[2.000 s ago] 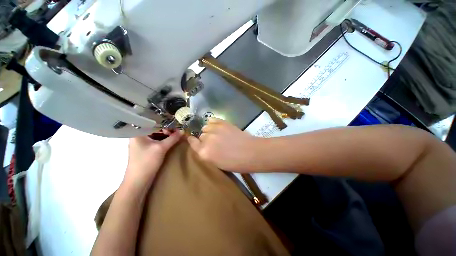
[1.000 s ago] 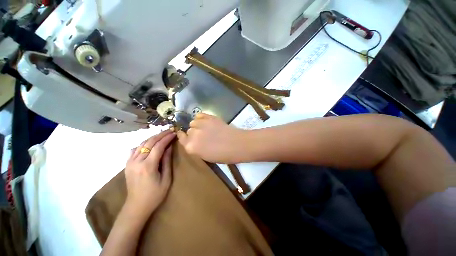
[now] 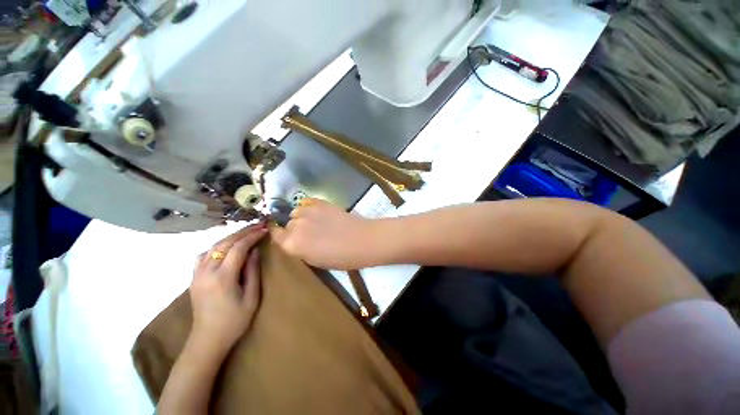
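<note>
A brown fabric panel [image 3: 300, 340] runs from the presser foot area [image 3: 264, 212] down over the table's front edge. My left hand [image 3: 227, 284] lies on the panel with its fingertips pressing it beside the needle. My right hand [image 3: 318, 235] grips the panel's edge close to the needle, fingers curled. A zipper [image 3: 363, 293] with a shiny metal end sticks out from under my right hand. The needle itself is hidden by my fingertips and machine parts. Spare zippers [image 3: 357, 154] lie fanned on the machine bed.
The white sewing machine head [image 3: 235, 73] spans the top. A dark and red tool [image 3: 518, 65] with a looped cord lies at the far right of the table [image 3: 479, 134]. Grey-green garments [image 3: 665, 81] are stacked at right. A blue bin [image 3: 560, 182] is below the table. White cloth hangs at left.
The view has shifted, showing more of the garment stack and bin. My left hand has moved from beside the panel to lie flatter on it. My right hand stays near the needle.
</note>
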